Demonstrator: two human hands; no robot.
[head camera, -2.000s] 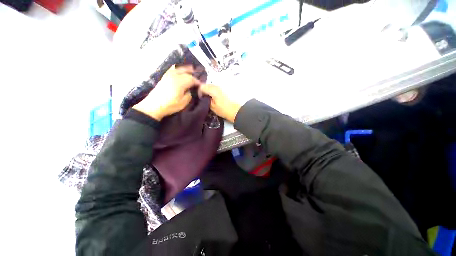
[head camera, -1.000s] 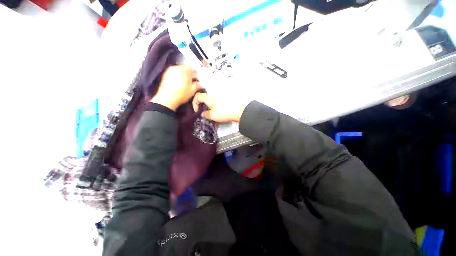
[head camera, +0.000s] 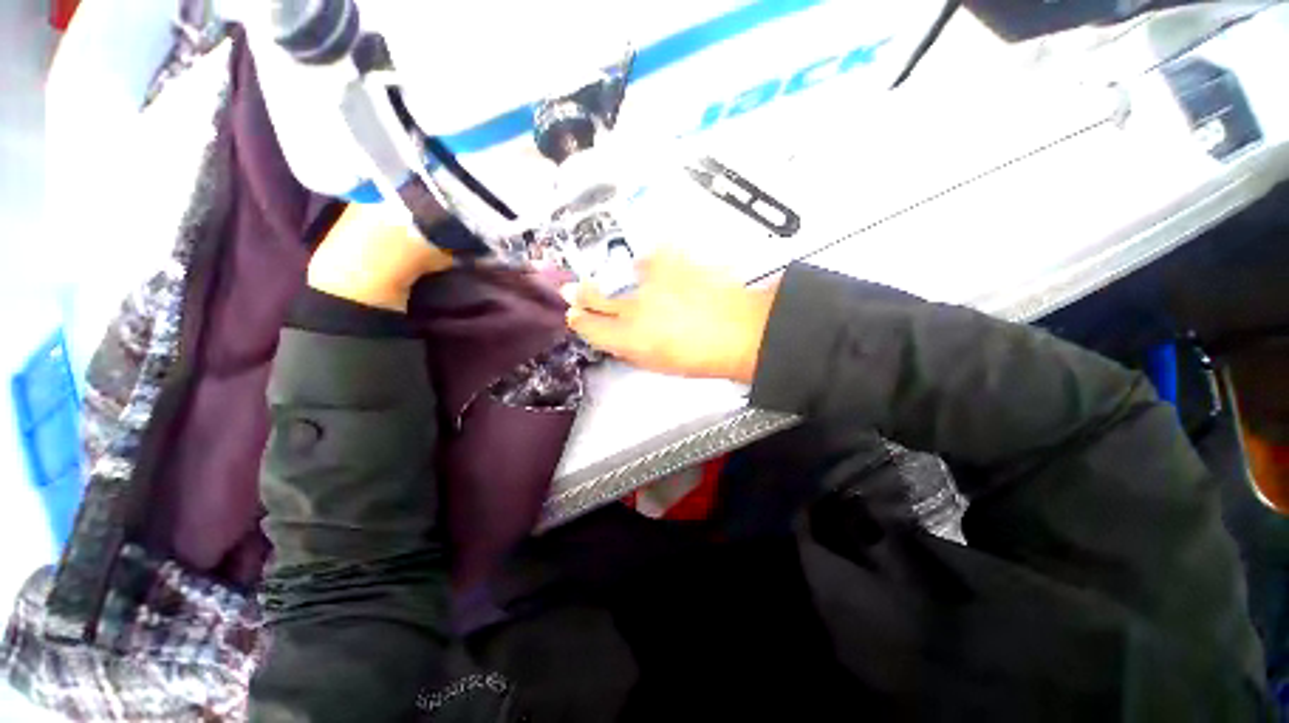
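Observation:
The dark purple lining (head camera: 488, 332) lies under both hands and hangs over the table's front edge. A small plaid piece (head camera: 540, 381) shows on it below my right hand. My left hand (head camera: 371, 257) lies on the lining left of the needle area, its fingertips hidden behind the machine's metal parts. My right hand (head camera: 679, 318) pinches the lining's edge at the presser foot (head camera: 597, 252). The needle itself cannot be made out. Plaid shell fabric (head camera: 134, 360) runs down the lining's left side.
The white sewing machine (head camera: 707, 71) with a blue stripe stands at the back. Thread snips (head camera: 746, 195) lie right of the needle area. A blue crate (head camera: 50, 424) is at the far left. The table's front edge (head camera: 664, 459) runs up to the right. A dark control panel (head camera: 1209, 106) is at upper right.
The view is closer to the machine. Both hands have moved from in front of the presser foot up to it with the lining. More lining and plaid is spread out at left.

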